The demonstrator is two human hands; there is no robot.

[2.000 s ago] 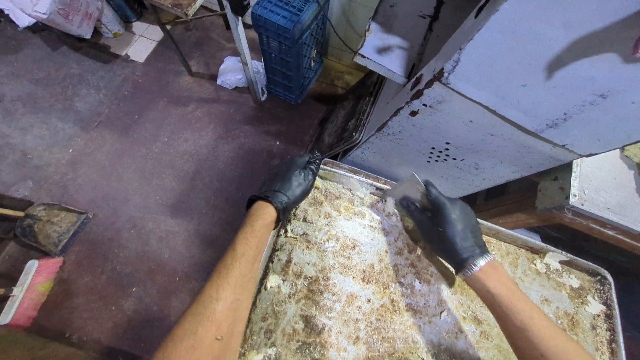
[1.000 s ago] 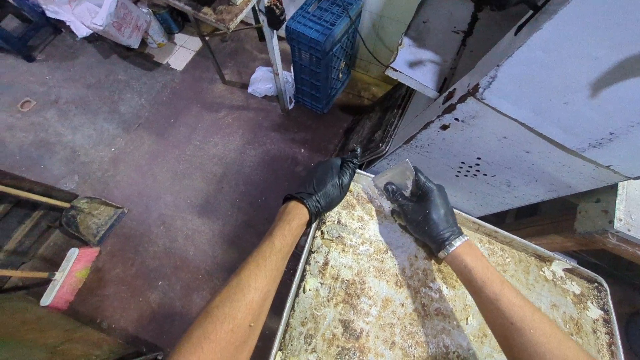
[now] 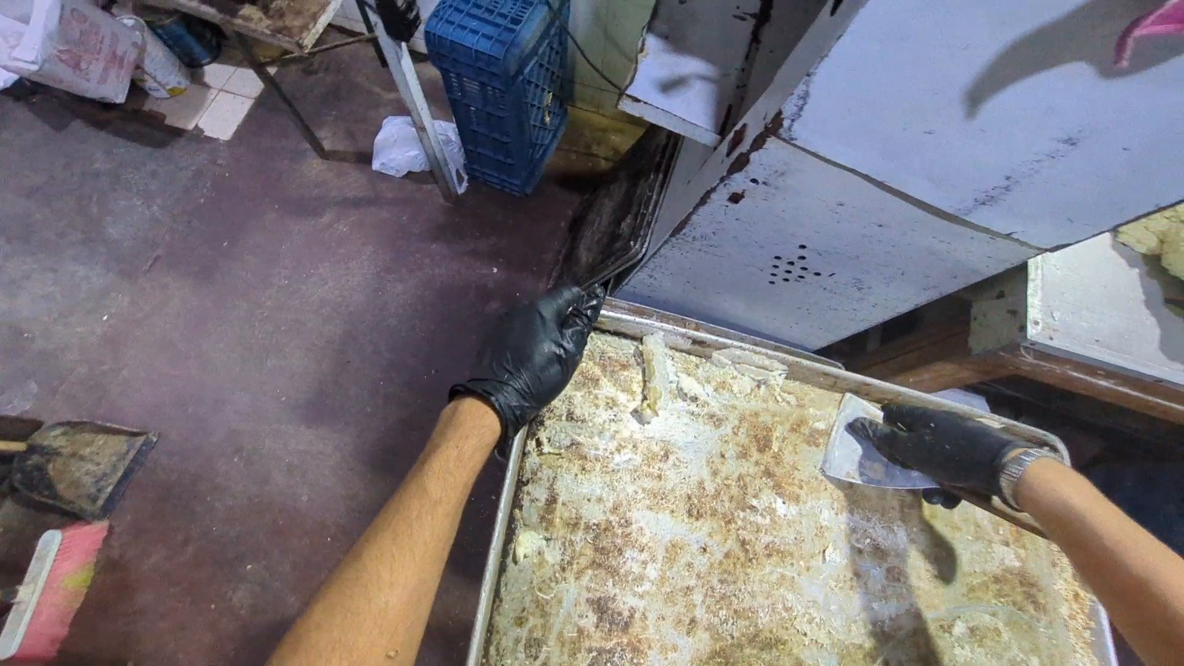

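A large metal baking tray (image 3: 703, 518), coated with brown and whitish residue, fills the lower middle and right. My left hand (image 3: 546, 347), in a black glove, grips the tray's far left corner. In my right hand (image 3: 948, 449), also black-gloved with a metal band at the wrist, is a flat metal scraper (image 3: 856, 449), its blade over the tray's right part. The scraper's handle is mostly hidden by the fingers. Loose scrapings (image 3: 652, 375) lie along the far rim.
A white, chipped metal cabinet (image 3: 860, 240) stands just beyond the tray. A blue plastic crate (image 3: 504, 102) and a white bag (image 3: 407, 148) are at the far side. On the floor at left are a dustpan (image 3: 88, 467) and a pink-bristled broom (image 3: 65, 583).
My right hand has moved with the scraper from near the far left corner to the tray's right side. My left hand still holds the corner.
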